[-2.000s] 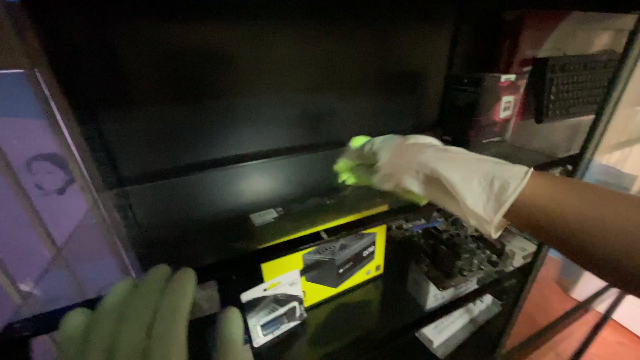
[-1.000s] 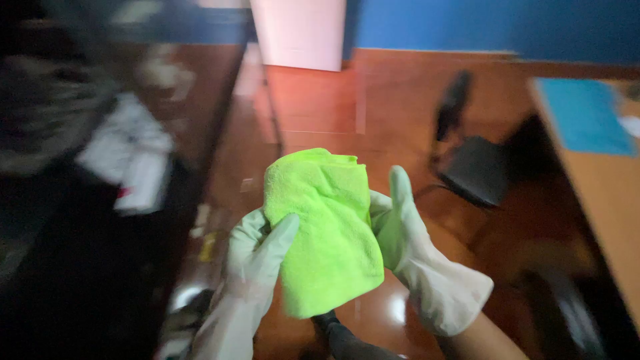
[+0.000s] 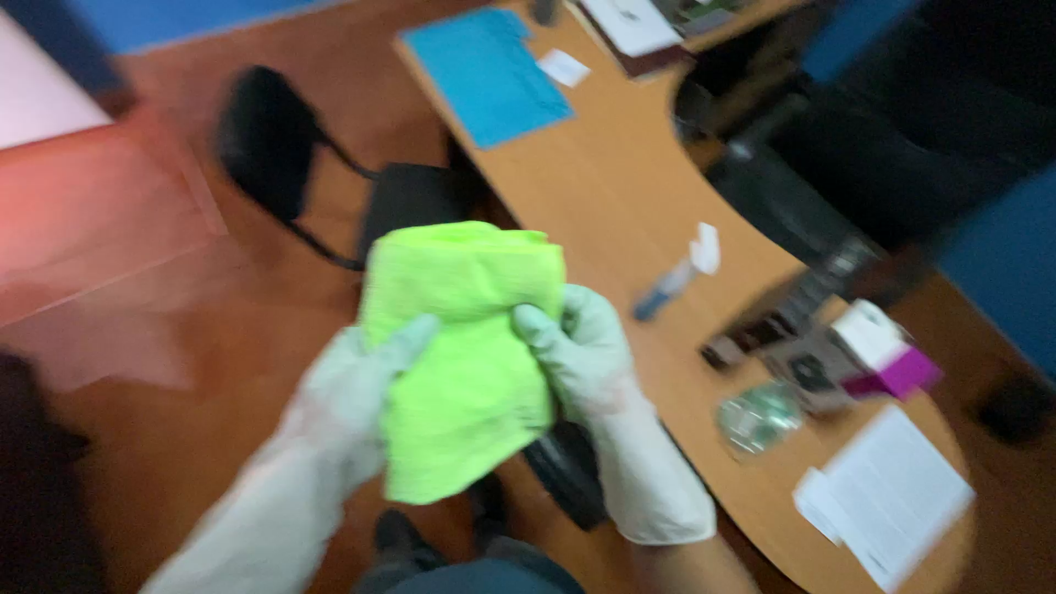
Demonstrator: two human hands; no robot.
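A folded lime-green cloth (image 3: 466, 363) is held up in front of me between both hands, above the floor beside the desk. My left hand (image 3: 363, 388), in a pale rubber glove, grips its left edge with the thumb on the near face. My right hand (image 3: 586, 355), gloved the same way, pinches the cloth's right edge between thumb and fingers. The fingers behind the cloth are hidden. Right of my right hand, a spray bottle (image 3: 676, 276) with a white head and blue lower part is on the desk, blurred.
The curved wooden desk (image 3: 610, 181) bears a blue sheet (image 3: 487, 74), boxes (image 3: 825, 363), a clear greenish object (image 3: 759, 417) and papers (image 3: 891, 495). A black chair (image 3: 412, 206) stands at its left side, a dark armchair (image 3: 891, 148) behind it. My feet are on the reddish floor (image 3: 206, 445).
The view has swung from the dark shelves to the desk. My right hand has left the shelf, and both hands now hold the cloth. Since one second ago, my right hand has taken a thumb grip on it.
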